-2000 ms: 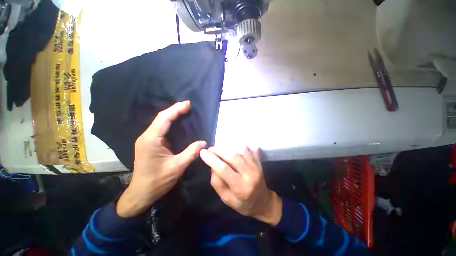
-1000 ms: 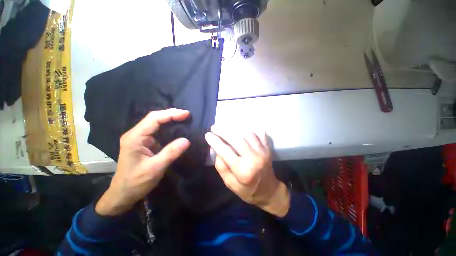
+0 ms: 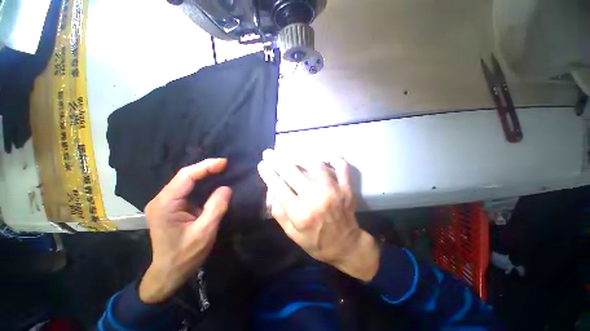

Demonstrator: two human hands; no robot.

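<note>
A black garment piece (image 3: 194, 123) lies on the white table, its top right corner under the presser foot (image 3: 269, 54) of the sewing machine (image 3: 239, 16). A knurled round knob (image 3: 297, 42) is right of the foot. My left hand (image 3: 187, 223) rests on the lower part of the cloth with thumb and forefinger apart. My right hand (image 3: 314, 203) is at the cloth's right edge near the table's front, fingertips at the edge. Whether its fingers pinch the cloth is hard to tell.
Thread snips (image 3: 501, 100) with dark red handles lie on the machine bed at right. Cardboard with yellow printed tape (image 3: 76, 129) and a loose black piece (image 3: 18, 97) are at table left. A red-orange basket (image 3: 462, 245) stands below the table's front edge at right.
My two hands have moved apart. The left hand's thumb and forefinger have drawn away from the right hand, to the left. The right hand has moved a little up along the cloth's edge.
</note>
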